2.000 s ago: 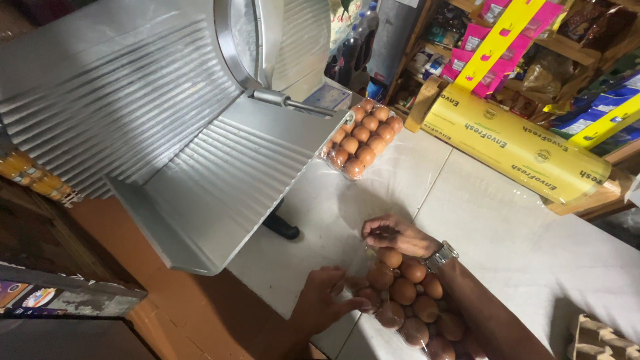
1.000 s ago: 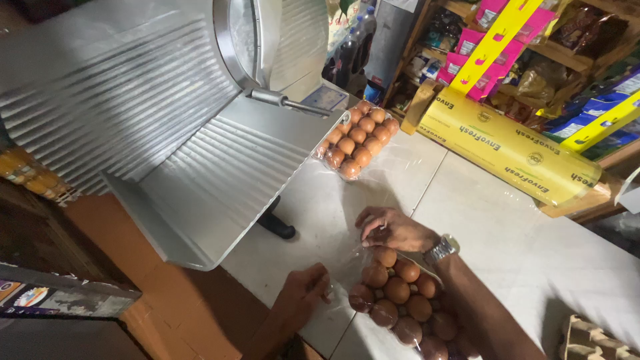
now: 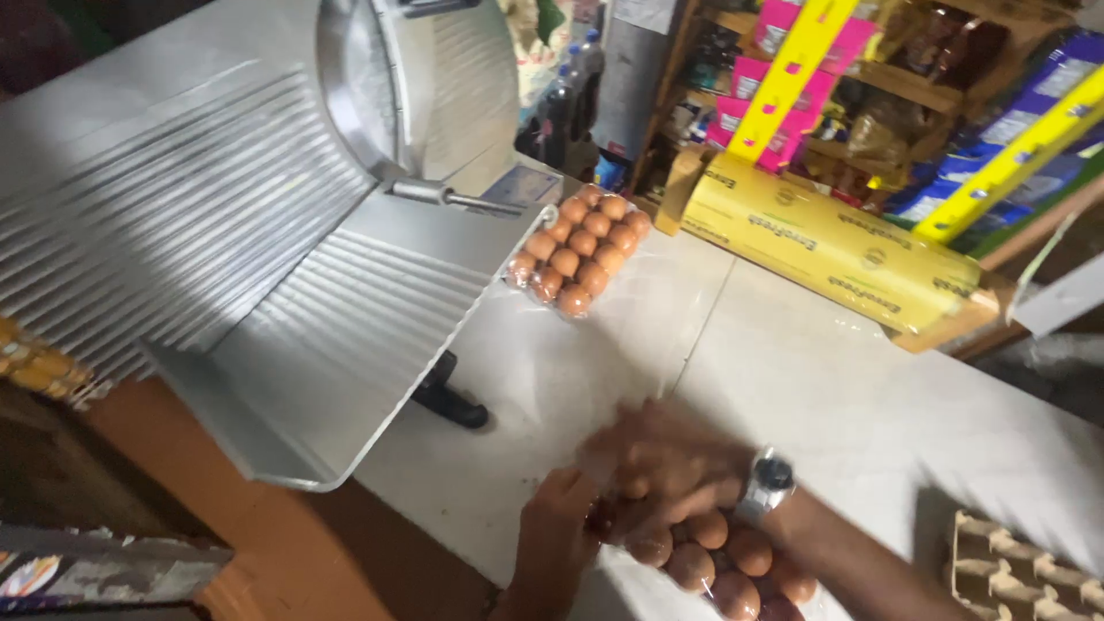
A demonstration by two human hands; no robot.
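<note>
Brown eggs under clear film [image 3: 692, 565] lie in a pack at the bottom of the head view. My left hand [image 3: 561, 517] is at the pack's left end, its fingertips close against the film and the nearest egg; its grip is unclear. My right hand [image 3: 664, 457], blurred, with a metal watch [image 3: 769, 479] on the wrist, reaches over the upper left end of the pack and covers some eggs. Whether its fingers hold film cannot be seen. A second wrapped pack of brown eggs [image 3: 580, 250] rests farther back on the white tiled counter [image 3: 552, 371], beside the slicer.
A metal slicer [image 3: 362, 285] with a ridged tray and a black foot [image 3: 453, 405] fills the left side. A yellow-printed cling film roll [image 3: 828, 241] sits in a wooden holder at the back right. Cardboard egg trays [image 3: 1018, 569] lie at lower right; shelves of packets stand behind.
My right hand, earlier above the pack's left end, has come down over the eggs. My left hand, a little apart from the pack one second ago, is now against its end.
</note>
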